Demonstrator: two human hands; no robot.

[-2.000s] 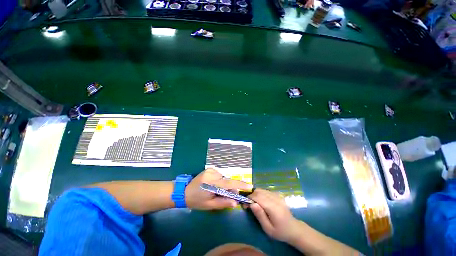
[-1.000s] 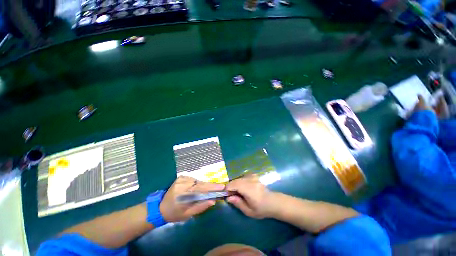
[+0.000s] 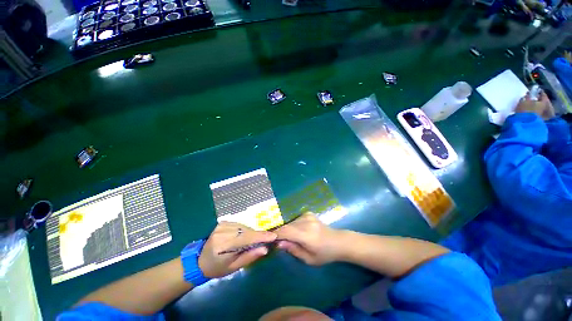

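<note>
My left hand (image 3: 233,249), with a blue wristband, is closed around slim tweezers (image 3: 237,249), whose rear part points left. My right hand (image 3: 308,239) meets it fingertip to fingertip, pinching a small dark part (image 3: 273,233) mostly hidden by the fingers. A small sheet (image 3: 243,195) with black stripes and yellow pieces along its near edge lies just beyond my left hand. A shiny yellowish film (image 3: 312,199) lies right of it, beyond my right hand.
A large striped sheet (image 3: 143,216) lies left, near a dark round cup (image 3: 40,212). Small modules (image 3: 276,95) are scattered beyond. Right are a bagged amber strip (image 3: 401,164), a phone (image 3: 428,139), a bottle (image 3: 448,101) and a neighbour's blue sleeve (image 3: 530,157).
The view has turned right since the first frame, and slightly more since the second. My hands stay together at the near edge of the small sheet; the tweezers now show thinner, nearly edge-on.
</note>
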